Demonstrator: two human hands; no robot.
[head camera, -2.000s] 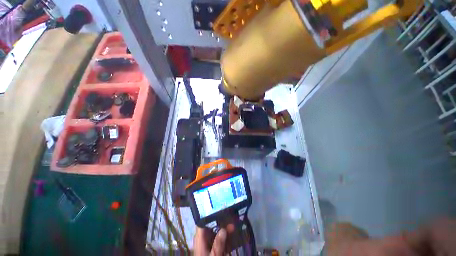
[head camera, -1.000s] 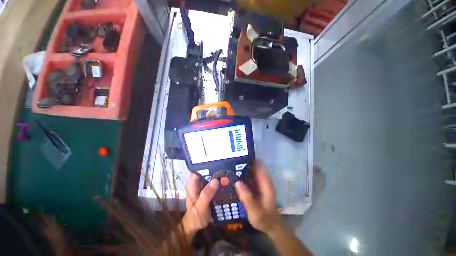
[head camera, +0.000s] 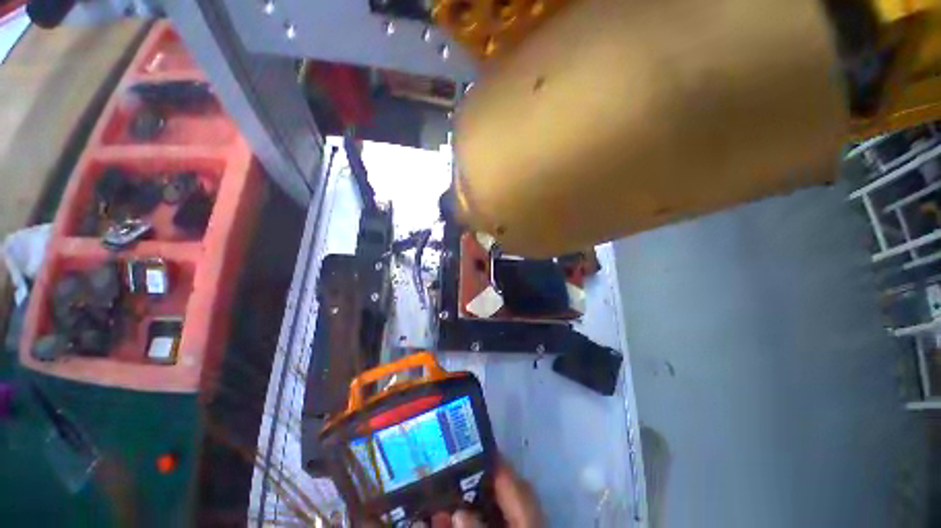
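The black teach pendant (head camera: 413, 443), with orange handle and lit blue-white screen, is tilted at the bottom centre. My right hand (head camera: 516, 499) grips its lower right side. My left hand (head camera: 443, 519) shows only as a thumb tip over the keys; the rest is cut off by the bottom edge. The lower keypad is out of the picture. Beyond the pendant, a black housing (head camera: 533, 286) sits in the brown-orange fixture (head camera: 471, 276) with pale tabs. The large gold cylinder (head camera: 640, 124) hides the fixture's upper part; the nozzle tip is not visible.
A black linear assembly (head camera: 346, 351) runs left of the fixture. A loose black block (head camera: 588, 366) lies right on the pale bed (head camera: 526, 413). The pink-red foam tray (head camera: 222, 278) stands on the green mat (head camera: 108, 423), near a small red-orange spot (head camera: 167, 463).
The view has tilted up from a second ago, so the gold cylinder fills the upper right. The pendant sits lower and tilts more; both hands are now mostly cut off.
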